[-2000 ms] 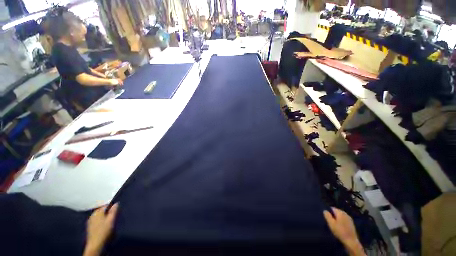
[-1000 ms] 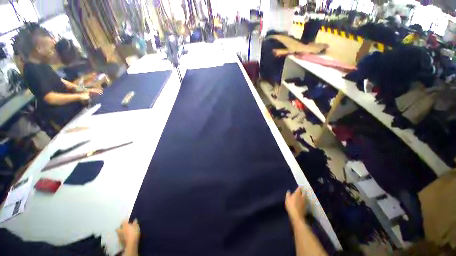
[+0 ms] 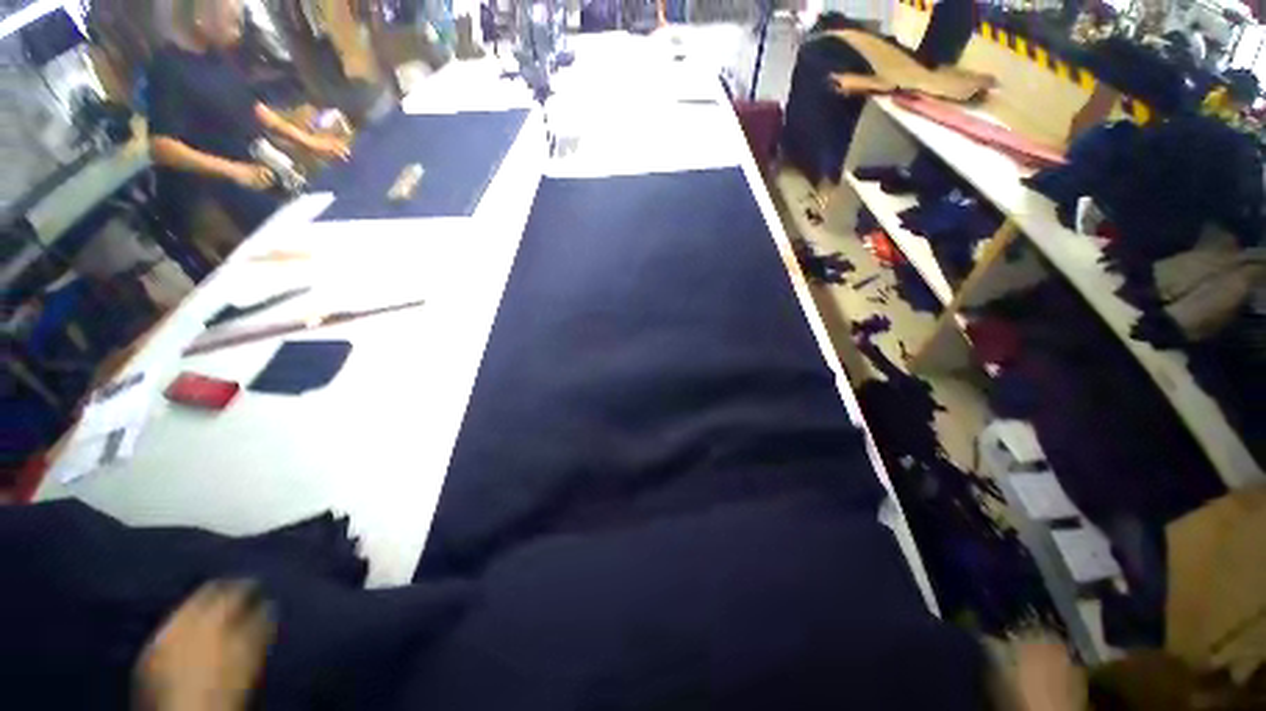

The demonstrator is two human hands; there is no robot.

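A long dark navy fabric length (image 3: 653,278) lies along the white table (image 3: 403,431). Its near part is folded and rumpled across the front. My left hand (image 3: 208,646), blurred, is at the bottom left over the dark gathered cloth (image 3: 125,570); its fingers are unclear. My right hand (image 3: 1039,674), blurred and cut off by the bottom edge, is at the near right end of the cloth. Whether either hand grips the cloth cannot be seen.
At left lie a red block (image 3: 203,390), a small dark panel (image 3: 301,365), a wooden yardstick (image 3: 306,327), scissors (image 3: 257,307) and paper (image 3: 104,433). A person (image 3: 208,125) stands by a dark stack (image 3: 444,153). Scrap-filled shelves (image 3: 1069,250) stand at right.
The near fabric has gone from lying flat to rumpled folds, and its far end now sits nearer. Both hands have moved apart and lower in the picture. The view has shifted.
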